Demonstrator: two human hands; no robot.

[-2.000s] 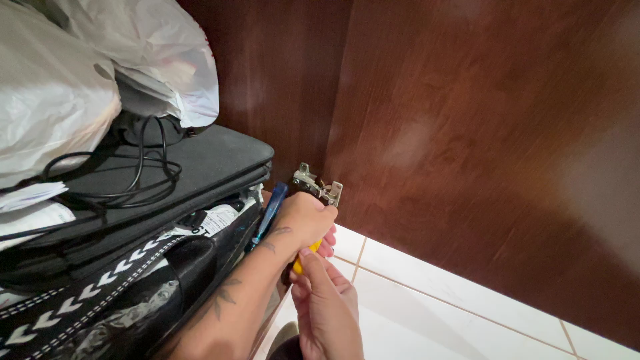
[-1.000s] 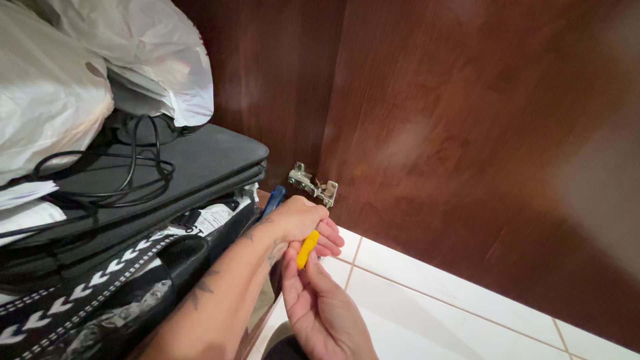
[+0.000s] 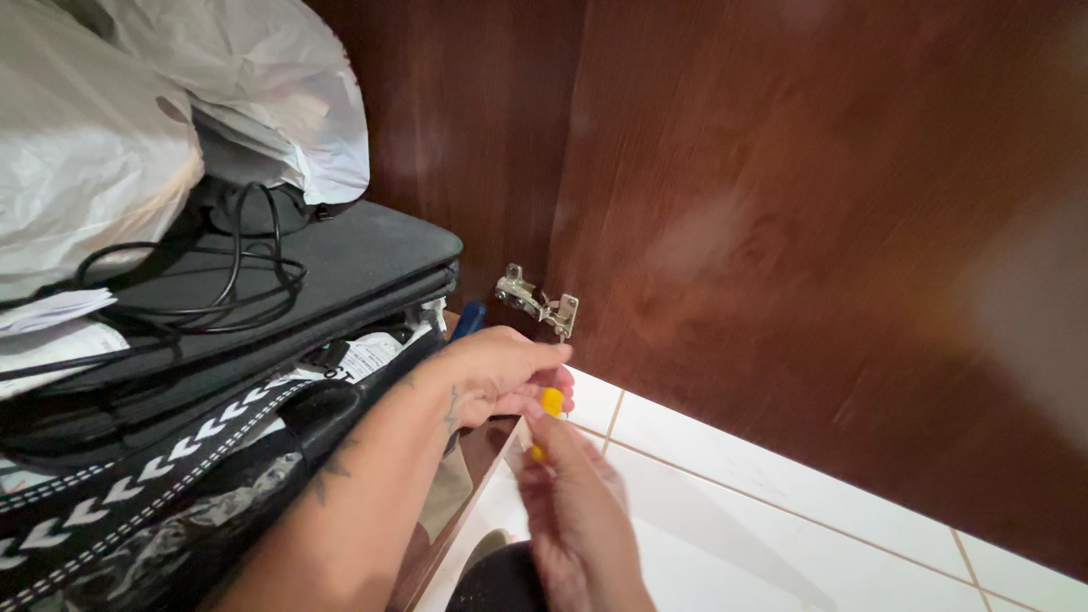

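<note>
A metal cabinet hinge (image 3: 537,302) joins the dark wood side panel to the door (image 3: 807,255), low near the floor. My left hand (image 3: 501,370) is just below it, thumb and fingertips around a thin metal shaft under the hinge's right plate. Below that, my right hand (image 3: 574,476), somewhat blurred, grips the yellow handle of a screwdriver (image 3: 552,401) that points up toward the hinge. Part of the handle is hidden by my fingers. A dark blue handle (image 3: 468,320) stands behind my left wrist.
At left lies a black padded case (image 3: 357,246) with a looped black cable (image 3: 234,255) and papers on it. White plastic bags (image 3: 93,136) rest above. Beneath is a black bag with a chevron-patterned strap (image 3: 170,459). White floor tiles (image 3: 722,510) lie at right, below the door.
The hinge, covered in part by my left hand two seconds ago, now shows more fully. My right hand has shifted its hold on the yellow handle.
</note>
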